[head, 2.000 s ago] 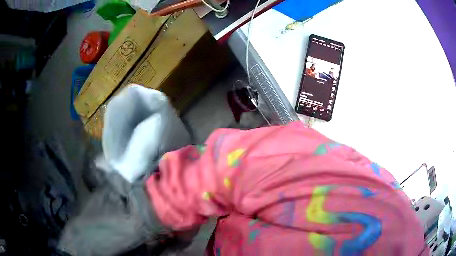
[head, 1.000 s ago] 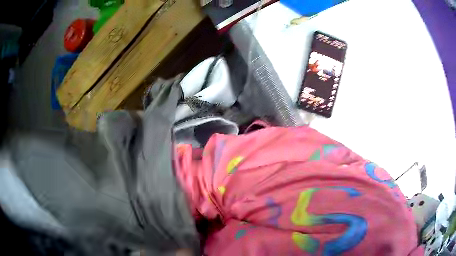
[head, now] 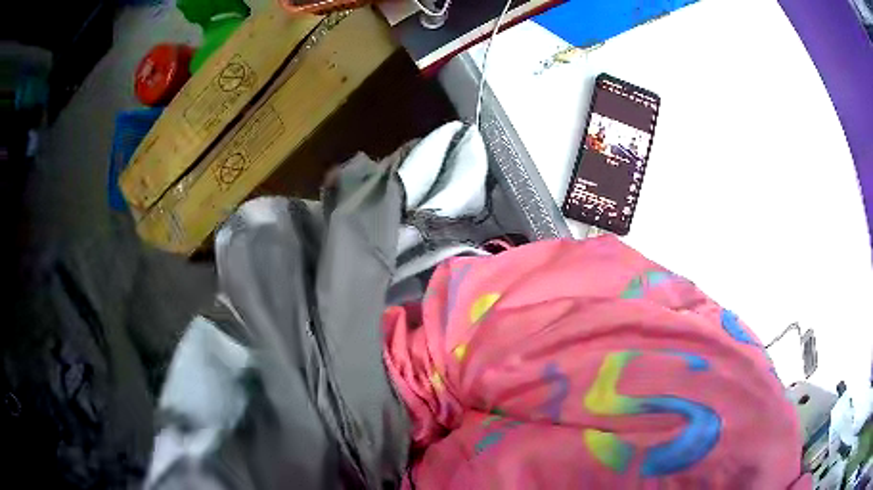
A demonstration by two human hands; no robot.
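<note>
A grey garment piece (head: 354, 287) hangs in loose folds at the centre left, against the end of a pink patterned sleeve (head: 574, 354). White parts (head: 448, 177) with dark edges show at its upper end, beside the table edge. A pale, blurred part (head: 206, 368) shows at its lower left. The sleeve crosses from the lower right and its cuff end meets the grey cloth. No hand shows; any hand at the sleeve's end is hidden by the cloth.
A brown carton (head: 258, 124) stands at the upper left, with red (head: 163, 75), green (head: 212, 36) and blue (head: 129, 153) plastic things behind it. A smartphone (head: 613, 153) lies on the white table (head: 756, 182). A white cable (head: 488, 72) crosses the table edge. Dark cloth (head: 86, 354) lies at left.
The grey cloth has swung from the lower left to the centre and hangs more gathered beside the sleeve. White parts now show by the table edge, where floor showed two seconds ago.
</note>
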